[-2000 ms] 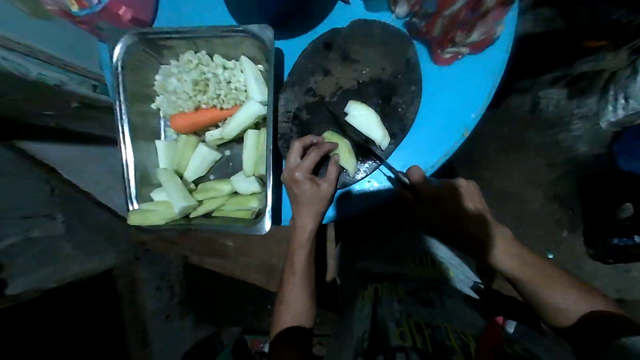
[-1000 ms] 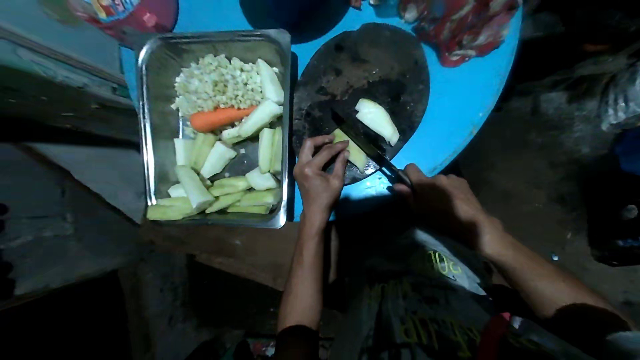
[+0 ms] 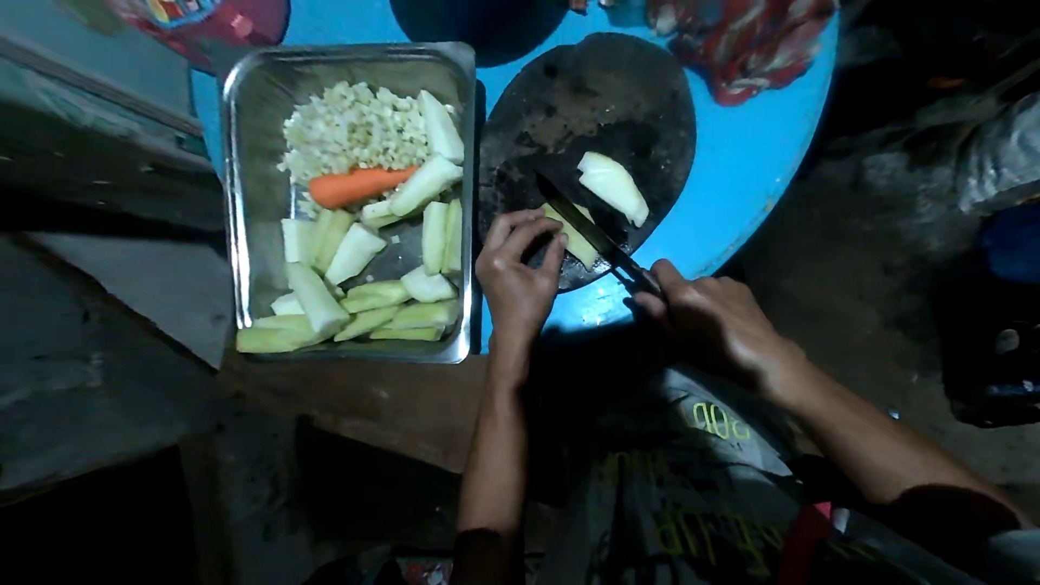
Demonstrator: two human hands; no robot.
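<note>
My right hand [image 3: 707,313] grips the handle of a dark-bladed kitchen knife [image 3: 585,223], whose blade lies across a pale green vegetable piece [image 3: 578,244] on a dark, rounded cutting board [image 3: 601,89]. The fingertips of my left hand [image 3: 520,260] press on the left side of that piece. Another peeled vegetable piece [image 3: 615,188] lies on the board, right of the blade. Left of the board, a metal tray [image 3: 467,309] holds diced pale vegetable [image 3: 353,130], an orange carrot [image 3: 357,187] and several peeled vegetable chunks [image 3: 313,301].
The blue round table [image 3: 756,171] bears the board and the tray. A plastic bag with reddish contents [image 3: 747,49] lies at the upper right. A dark round container [image 3: 479,24] stands behind the board, and a pink container [image 3: 236,28] behind the tray at the left.
The knife blade has moved over the vegetable piece under my left hand; two seconds ago it lay to the right of it. The view has shifted slightly.
</note>
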